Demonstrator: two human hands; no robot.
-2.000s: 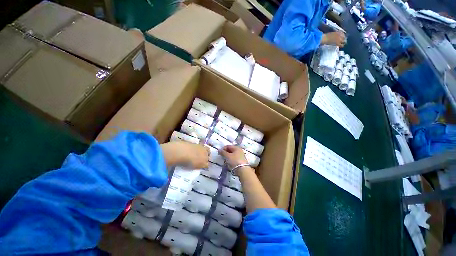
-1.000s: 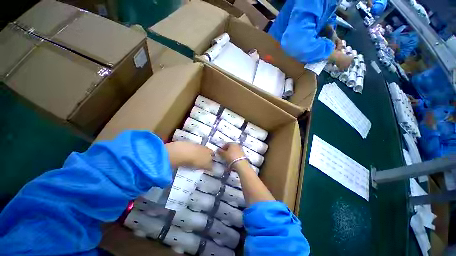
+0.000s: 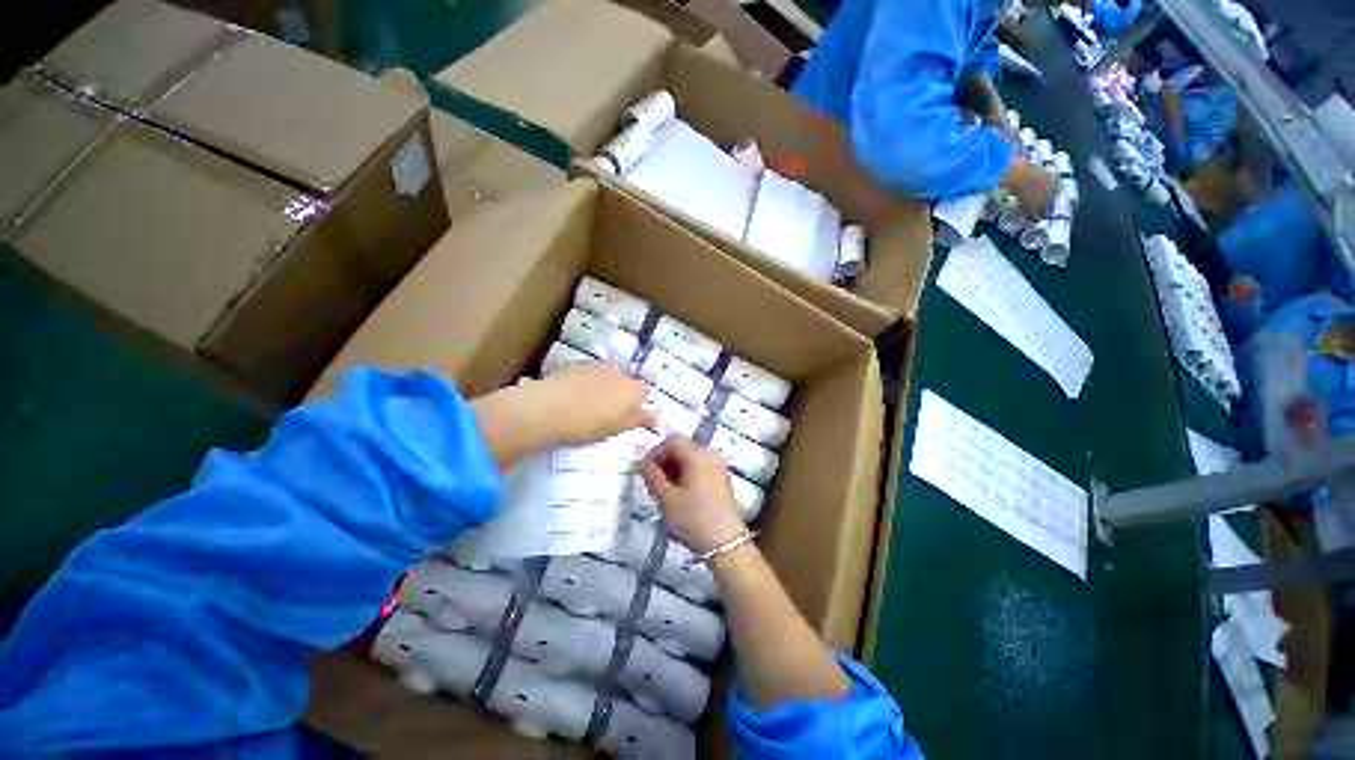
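An open brown carton stands before me with rows of white cylindrical units in it. A printed label sheet lies over the units and hangs from my left hand, which grips its upper part. My right hand is bent just right of the sheet's edge, with thumb and fingertips together. A label between the right fingertips is too small to make out. A light bracelet is on my right wrist. The units under the sheet and hands are hidden.
A neighbouring open carton holds white sheets and units. A closed taped carton is at left. Printed sheets lie on the green surface at right, beside a grey metal bar. A coworker's blue sleeve and hand are at the top, by more units.
My left hand has moved up with the label sheet, which now lies more turned and spread to the right. My right hand has come away from the units and curled, a little lower.
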